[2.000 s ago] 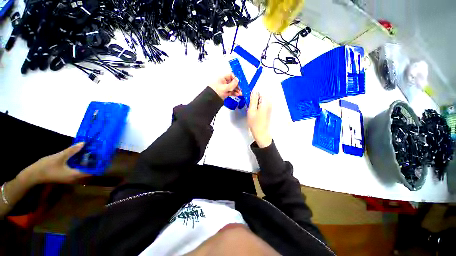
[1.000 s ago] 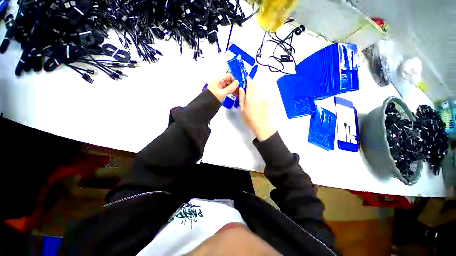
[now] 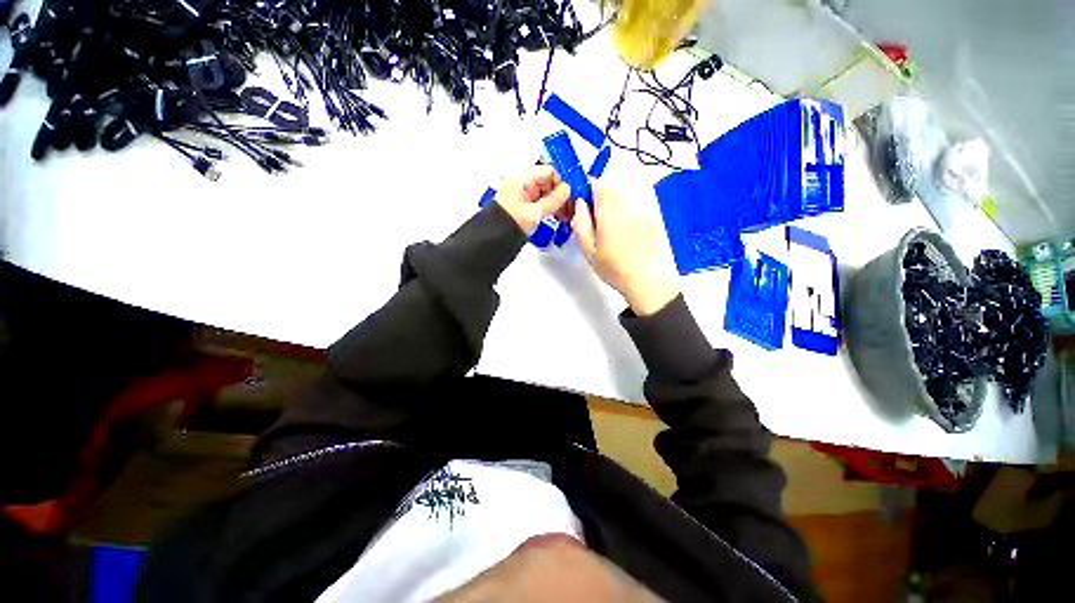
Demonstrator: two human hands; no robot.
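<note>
My left hand and my right hand are close together over the table in the centre. Both hold a narrow blue piece that sticks up between their fingers. What it is exactly is too small to tell. Other blue pieces lie under and around the hands: a blue strip just beyond them, and small blue parts partly hidden by my fingers. No cable shows in either hand.
A large black cable pile lies upper left. Stacked blue trays fan out right, beside a blue tray and white-and-blue box. A grey bucket of cables stands far right. A loose cable and yellow object lie beyond.
Another person's hand with a blue tray has left the lower left. The blue piece between my hands has turned slightly, and my right forearm has swung outward to the right.
</note>
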